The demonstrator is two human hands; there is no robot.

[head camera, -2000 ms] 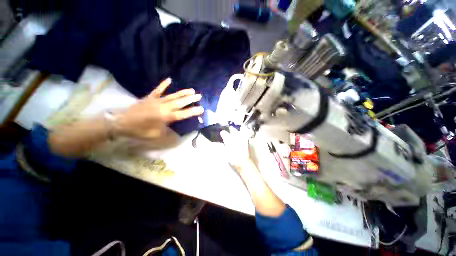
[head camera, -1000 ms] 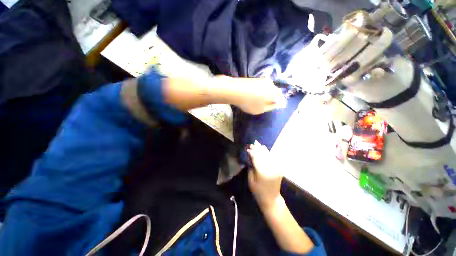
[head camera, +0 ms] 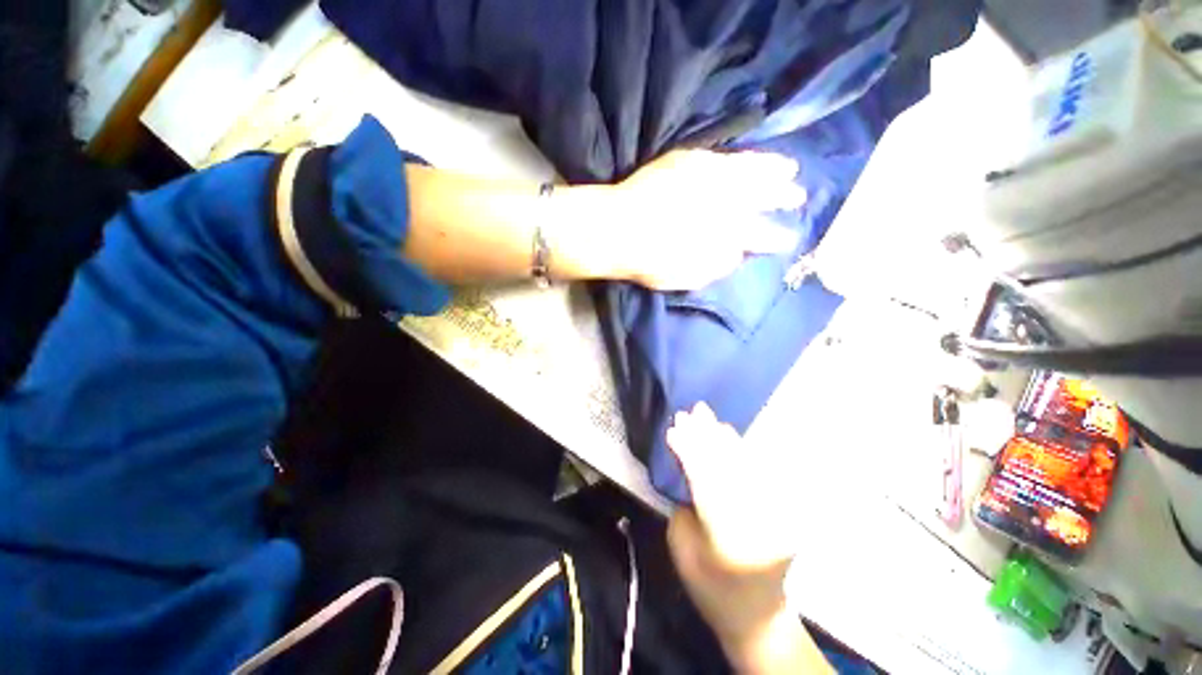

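Note:
A navy garment [head camera: 659,79] lies bunched over the far part of the sewing table, with a flatter, lighter blue panel [head camera: 758,323] towards me. A short dark slit or seam line shows on the panel. My left hand [head camera: 705,218] lies palm down on the cloth, fingers spread, washed out by glare. My right hand [head camera: 732,508] is at the panel's near right edge, fingertips touching the cloth; glare hides whether it pinches it. The white sewing machine [head camera: 1081,172] with blue lettering stands at right. Its needle is not distinguishable.
On the white table [head camera: 857,528], right of the cloth, lie pink snips [head camera: 950,462], a phone with a lit red screen [head camera: 1055,462] and a green object [head camera: 1031,593]. Black straps cross the machine. A pale cord [head camera: 376,587] hangs over my dark lap.
Since the first frame, cloth has come to lie between my hands on the near table. Since one second ago, my left hand has flattened on the panel. The view has shifted.

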